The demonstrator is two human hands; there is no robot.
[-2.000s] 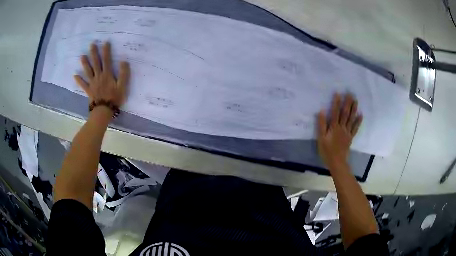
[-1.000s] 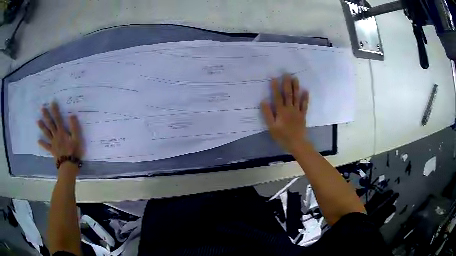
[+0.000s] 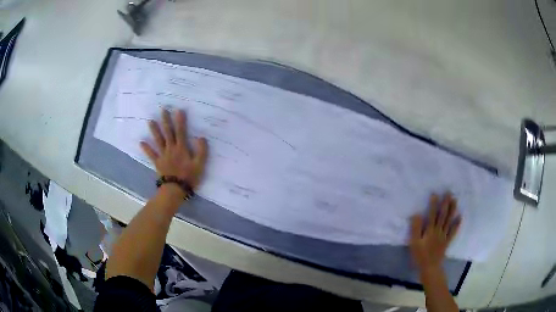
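The white paper marker with thin curved lines and small print lies on the grey fabric lay, whose dark edges show around it. My left hand lies flat with fingers spread on the left part of the paper, a beaded bracelet at its wrist. My right hand lies with fingers spread near the paper's right end, at its lower edge, and is slightly blurred. Neither hand holds anything.
The flat shiny base plate of the cutter stands on the off-white table at the right. A metal clamp is at the far left. Offcuts lie on the floor. A thin tool lies at the right edge.
The head view has swung left and tilted since one second ago, so the lay and base plate sit lower and further right. Both hands still rest flat on the paper.
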